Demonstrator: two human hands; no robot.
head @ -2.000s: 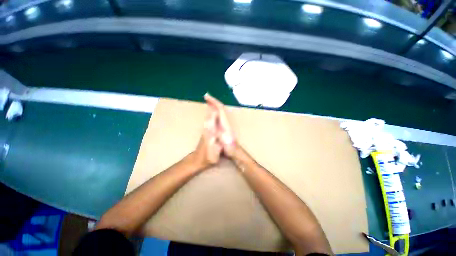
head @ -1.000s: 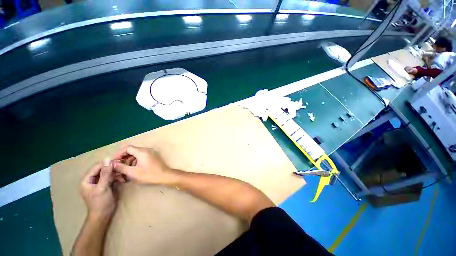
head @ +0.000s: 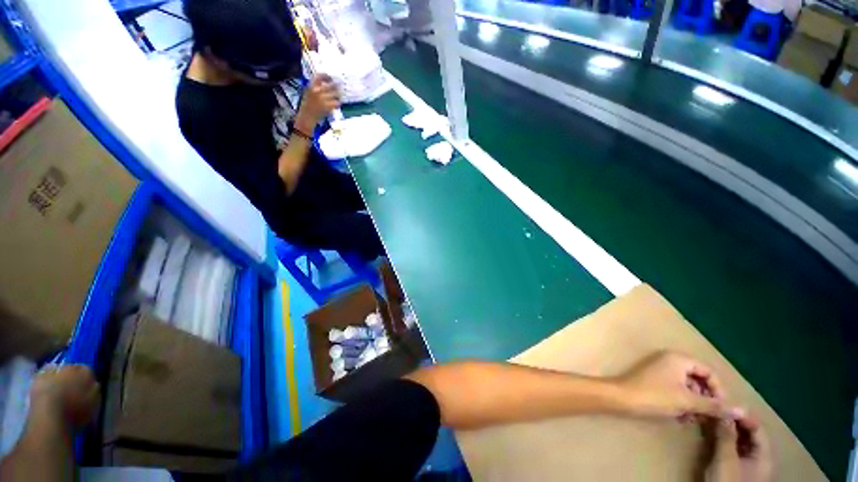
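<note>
My left hand (head: 673, 388) is over the tan cardboard sheet (head: 555, 450) at the lower right, its forearm reaching in from a black sleeve. My right hand (head: 743, 454) is low at the right, partly cut off by the bottom edge. The fingertips of both hands meet. No tool is seen in them; whether something small lies between the fingers cannot be told. The gun and the housing that lay near the sheet are out of view.
A seated person in black (head: 254, 141) works over a white housing (head: 357, 137) on the green bench (head: 470, 273). White crumpled paper (head: 438, 152) lies beyond. A box of white cylinders (head: 327, 372) is on the floor. Another person's hand (head: 64, 393) is by the blue rack (head: 246, 358).
The view has swung far left, bringing in the seated person, rack and box. The gun and the near housing have left the picture. My hands stay together at the fingertips.
</note>
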